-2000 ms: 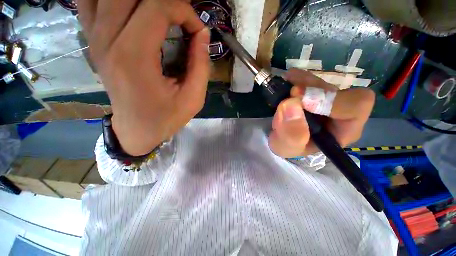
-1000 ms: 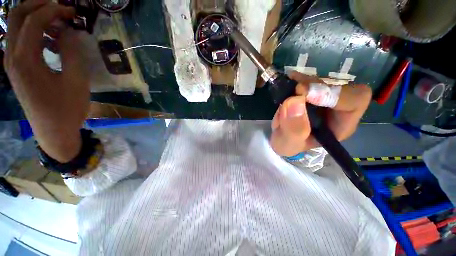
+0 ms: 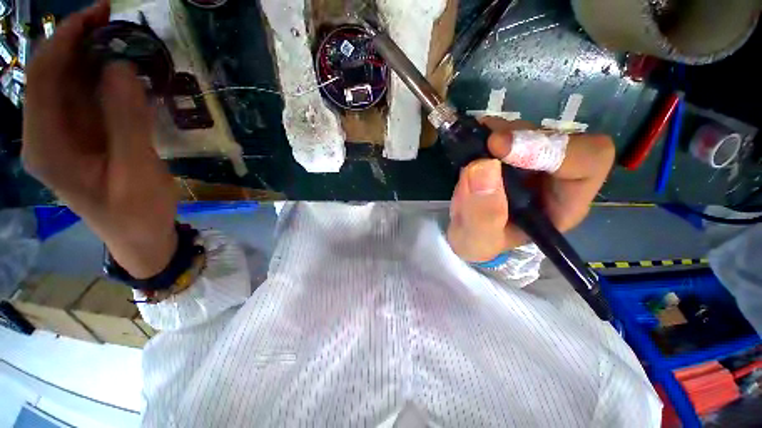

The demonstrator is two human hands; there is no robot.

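Note:
A round dark housing with a circuit board [image 3: 352, 68] sits in the brown fixture [image 3: 368, 127] between two white padded strips. My right hand [image 3: 530, 180] is shut on the black-handled soldering iron [image 3: 556, 247]; its metal barrel points up-left, with the tip at the housing's upper right rim. My left hand [image 3: 104, 155] is at the far left, with fingers and thumb around a second round dark housing [image 3: 138, 46], partly hidden by the hand. A thin solder wire [image 3: 242, 88] runs from the left to the housing in the fixture.
A pale taped pad [image 3: 205, 150] with a dark rectangular piece [image 3: 188, 102] lies left of the fixture. Small silver parts are at the far left. Right are a beige pot [image 3: 668, 33], a red pen [image 3: 652, 134], a blue pen [image 3: 671, 146] and a tape roll [image 3: 720, 148].
My left hand has moved left from over the fixture to the far left, uncovering the fixture, and now has a round housing in its fingers. The right hand and iron have barely moved.

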